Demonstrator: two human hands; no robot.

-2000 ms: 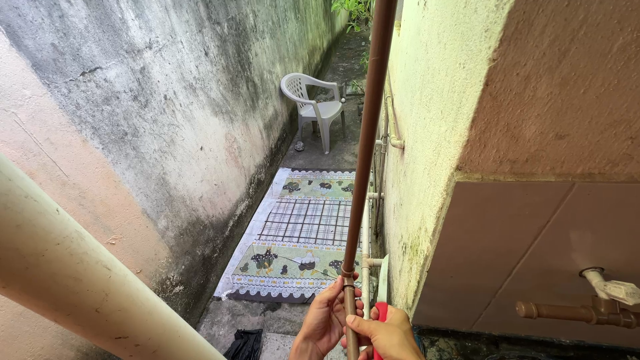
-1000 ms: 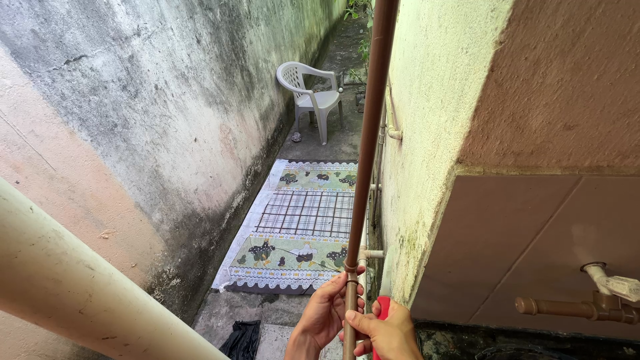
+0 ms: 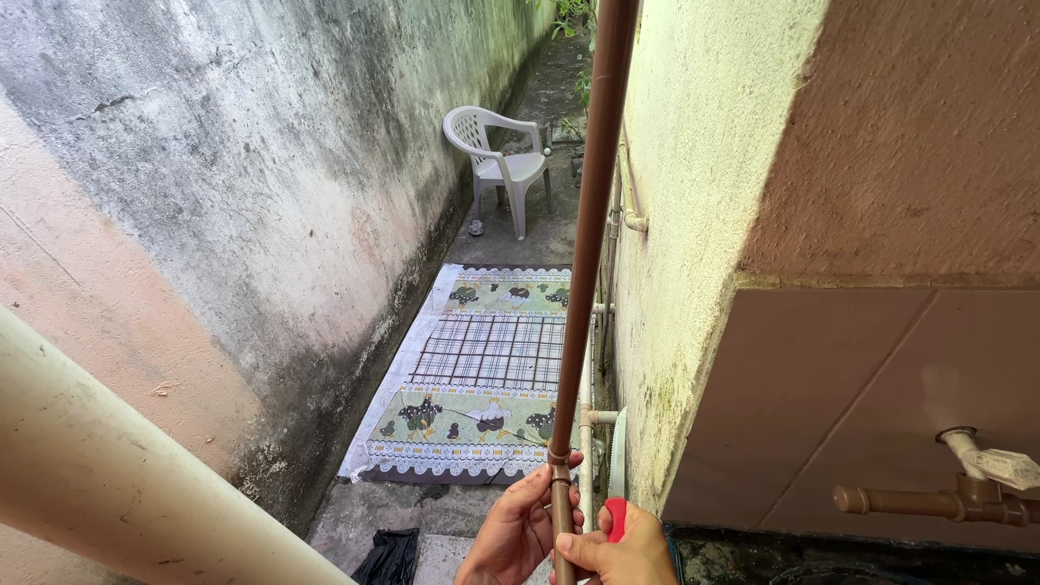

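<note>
A long brown plastic pipe (image 3: 595, 219) rises from the bottom centre toward the top, slightly tilted, with a joint (image 3: 558, 459) near its lower part. Just below that joint, my left hand (image 3: 520, 524) grips the pipe from the left side, fingers wrapped behind it. Lower on the right, my right hand (image 3: 621, 552) has its thumb against the same pipe and also holds a saw with a red handle (image 3: 617, 518). The saw's serrated blade (image 3: 619, 455) points up beside the wall. Part of the right-hand fingers is hidden behind the pipe.
A thick cream pipe (image 3: 122, 463) crosses the lower left. Below lie a patterned cloth (image 3: 487, 349) and a black plastic bag (image 3: 388, 556). A white plastic chair (image 3: 512, 166) stands farther along the passage. Thin pipes (image 3: 587, 406) run by the right wall; a tap (image 3: 995, 465) juts out at right.
</note>
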